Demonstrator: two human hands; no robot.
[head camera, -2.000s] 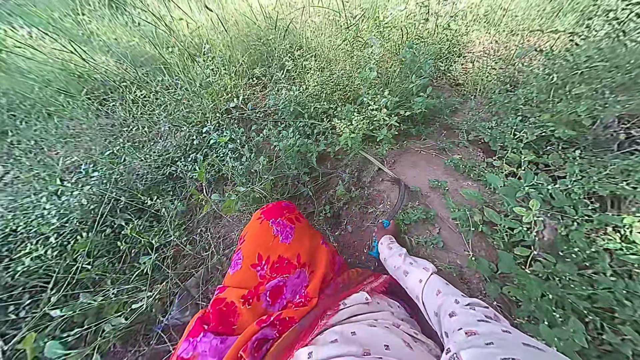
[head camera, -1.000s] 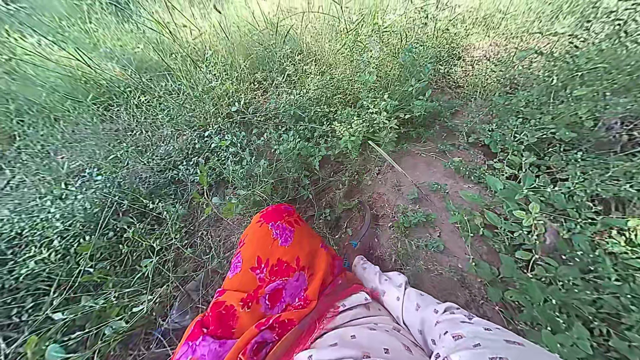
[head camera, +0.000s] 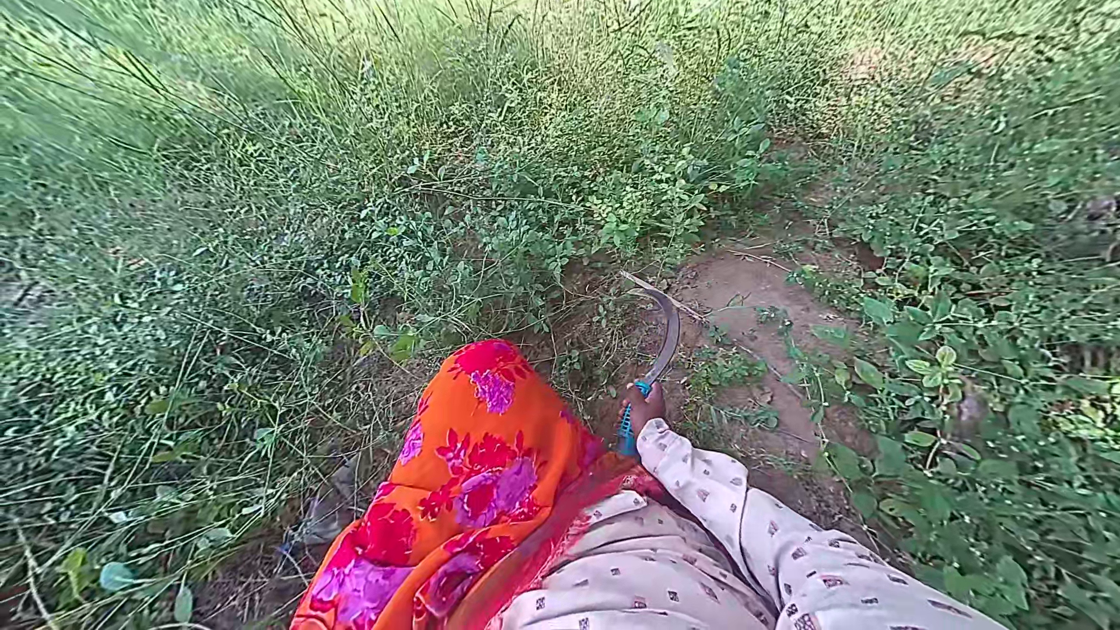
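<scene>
My right hand (head camera: 646, 404) is closed around the blue handle of a sickle (head camera: 669, 337), low over the ground just right of my covered knee. The sickle's dark curved blade points up and away, its tip bending left beside a thin dry stalk (head camera: 661, 291). A white sleeve with small printed marks covers my right arm. Orange cloth with red and purple flowers (head camera: 490, 472) is draped over my knee. My left hand does not show in the head view.
Dense green weeds and tall grass (head camera: 490, 157) spread ahead and to the left. A patch of bare brown soil (head camera: 752, 297) lies right of the blade. Leafy low plants (head camera: 945, 490) grow along the right side, and dry stems lie near my knee.
The sickle, partly hidden beside my knee one second ago, now shows its whole curved blade. My right hand, hardly visible then, is in sight on its handle.
</scene>
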